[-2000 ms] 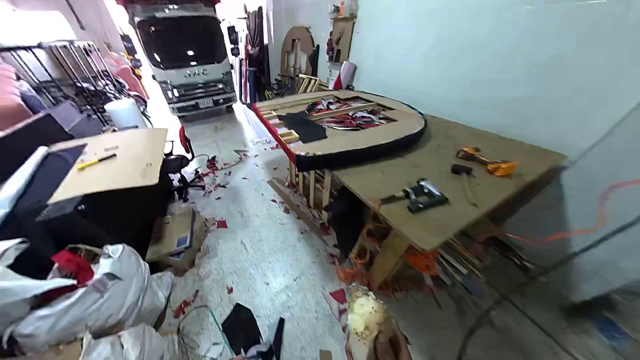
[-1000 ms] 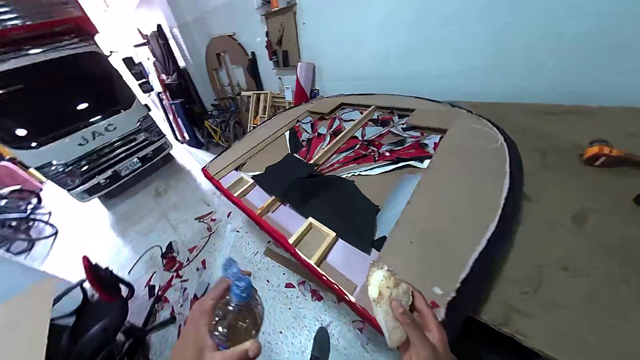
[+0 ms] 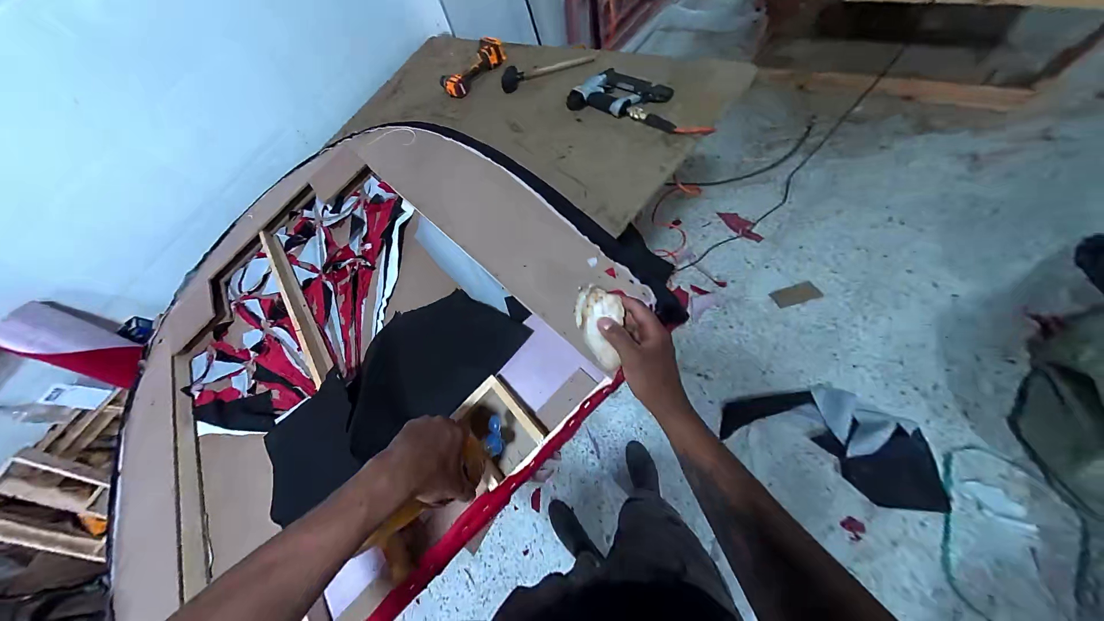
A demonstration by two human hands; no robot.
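Observation:
My right hand (image 3: 642,349) grips a pale, browned piece of food (image 3: 599,326), like bread, above the red-edged side of a large padded panel (image 3: 517,216) with a rounded end. Over the panel's open framework, my left hand (image 3: 435,461) is closed around an orange-yellow object (image 3: 401,526), its kind partly hidden by the hand and arm. Just right of that hand, a blue-topped bottle (image 3: 494,435) shows within a small wooden frame (image 3: 517,405). Black fabric (image 3: 431,354) lies beside my left hand; red, white and black fabric folds (image 3: 323,276) fill the opening beyond.
A brown work table (image 3: 552,147) holds an orange cordless drill (image 3: 474,67), a mallet (image 3: 543,72) and a pneumatic stapler (image 3: 617,95). Hose and cable trail nearby. Fabric scraps (image 3: 871,448) lie on the floor at right; wooden frames (image 3: 56,492) stand at left.
The view has swung toward the table and the floor to its right. My left hand, around the bottle a second ago, now holds the orange-yellow object. The food remains in my right hand.

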